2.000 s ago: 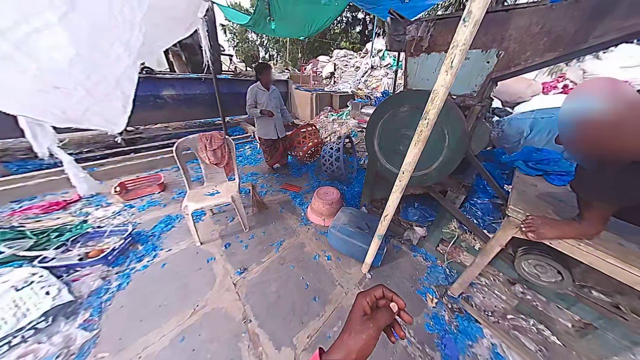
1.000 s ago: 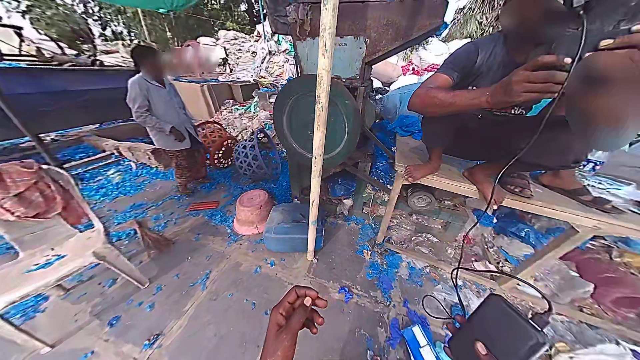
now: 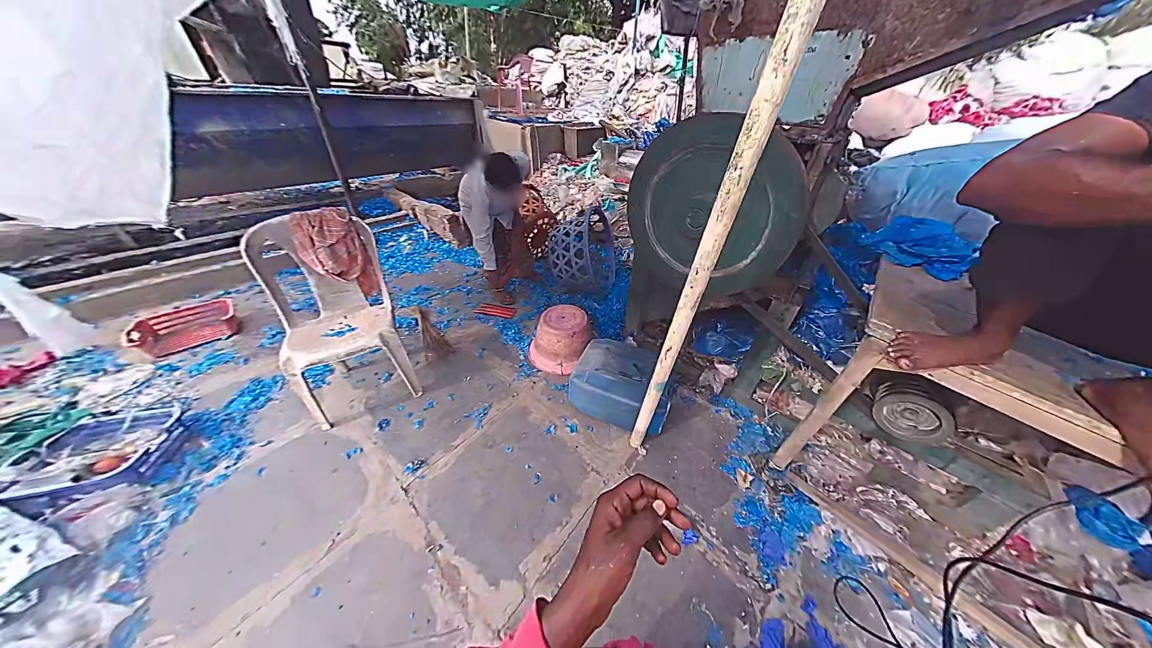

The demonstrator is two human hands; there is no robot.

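Observation:
My left hand (image 3: pixel 634 522), with a pink sleeve at the wrist, is raised low in the middle of the head view. Its fingers are loosely curled and partly spread, and I see no object in it. My right hand is out of view. Beyond the left hand, the foot of a slanting wooden pole (image 3: pixel 711 261) rests on the stone paving. A blue plastic jerrycan (image 3: pixel 614 382) lies behind the pole's foot, beside an upturned pink tub (image 3: pixel 562 335). Scraps of blue plastic are scattered over the paving.
A plastic chair (image 3: pixel 337 333) with a cloth stands left, near a red crate (image 3: pixel 184 328). A person (image 3: pixel 490 207) bends by openwork baskets (image 3: pixel 582 252). Behind the pole is a machine with a green wheel (image 3: pixel 720 202). Another person sits on a wooden bench (image 3: pixel 1017 387); black cables (image 3: pixel 954 576) lie below.
The person by the baskets stood upright in both earlier frames and now bends low. The black box seen one second ago at the lower right is out of view. The view has swung right, then back left.

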